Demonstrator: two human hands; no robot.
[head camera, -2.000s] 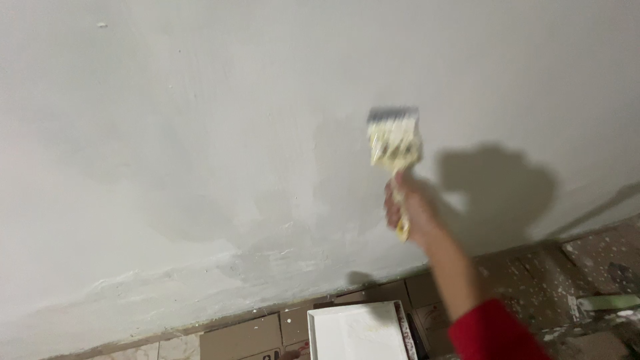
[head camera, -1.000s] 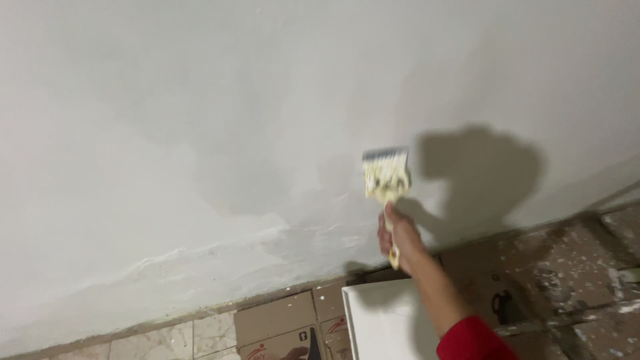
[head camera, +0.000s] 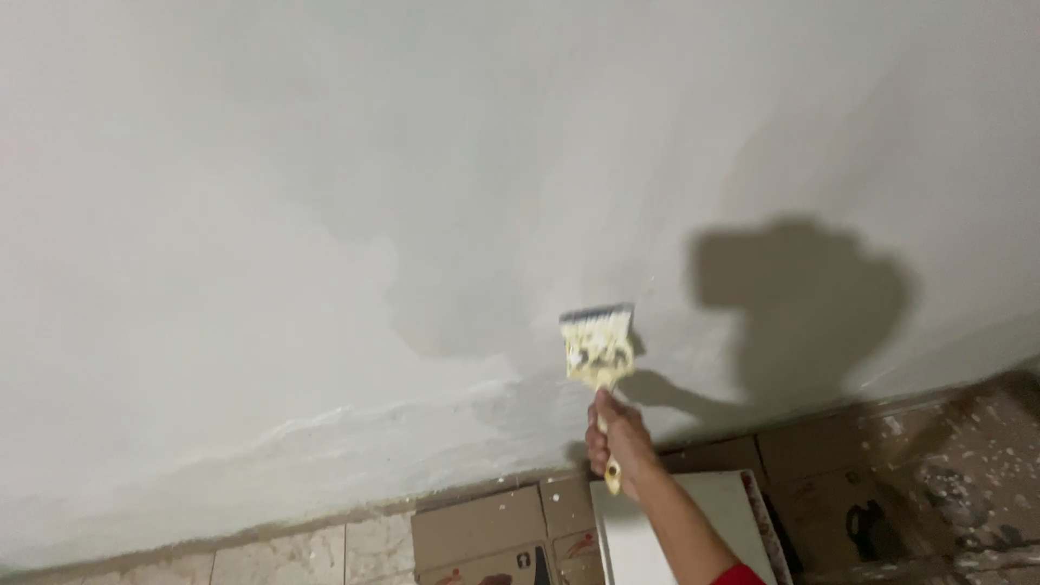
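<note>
My right hand, below a red sleeve, is closed around the handle of a wide paintbrush. The brush points upward, its ferrule and head caked with pale yellow-white paint and its bristle tips dark. Its bristles are at the lower part of a whitish wall, which has darker, damp-looking patches around the brush. Whether the tips touch the wall is hard to tell. My left hand is out of view.
A white flat panel or box lies under my right forearm, close to the wall base. Flattened cardboard covers part of the tiled floor. Paint-spattered covering lies at the right. A shadow falls on the wall.
My right hand has moved lower along the wall with the brush still in it. The view has shifted somewhat.
</note>
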